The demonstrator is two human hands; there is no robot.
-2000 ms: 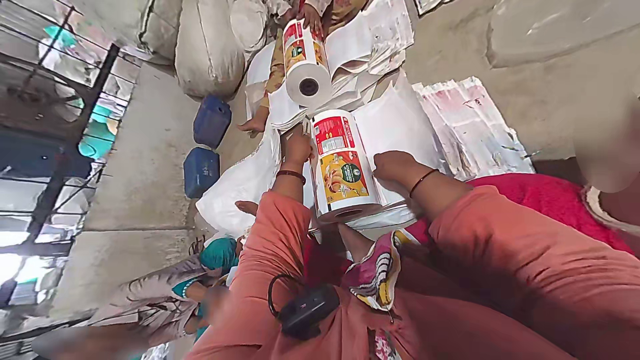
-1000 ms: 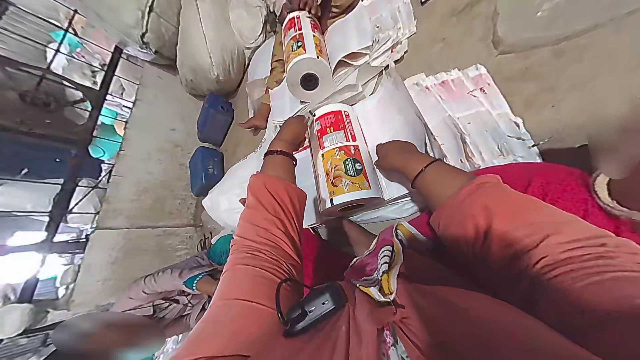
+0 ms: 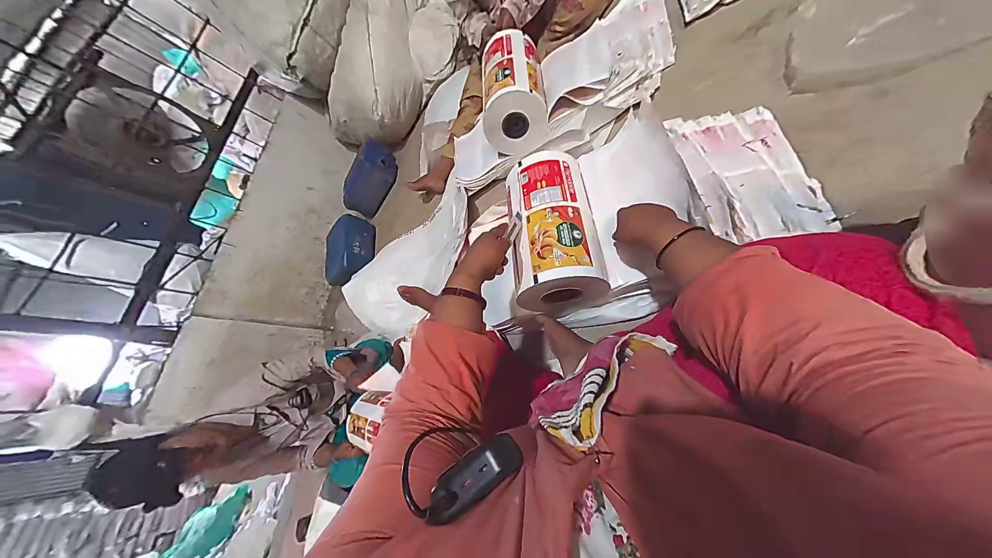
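Note:
A large roll of printed packaging film (image 3: 554, 232), red and yellow on white, lies lengthwise in front of me on white sheets (image 3: 639, 170). Just left of the roll is my left hand (image 3: 488, 256), its fingers curled close to the roll's side around what looks like a small thin item, too small to name. My right hand (image 3: 645, 236) rests, fingers curled under, on the white sheet at the roll's right; whether it grips the sheet is hidden. A black device with a cord loop (image 3: 477, 477) lies on my lap.
Beyond, a co-worker sits with a second printed roll (image 3: 513, 93). Two blue plastic jerrycans (image 3: 370, 180) stand at the left, near stuffed white sacks (image 3: 380, 74). A stack of crumpled white sheets (image 3: 752, 174) lies at the right. Another person sits at lower left beside a metal grille (image 3: 167, 232).
My left hand has moved from the far left edge of the roll down along its side toward me. My right hand stays at the roll's right.

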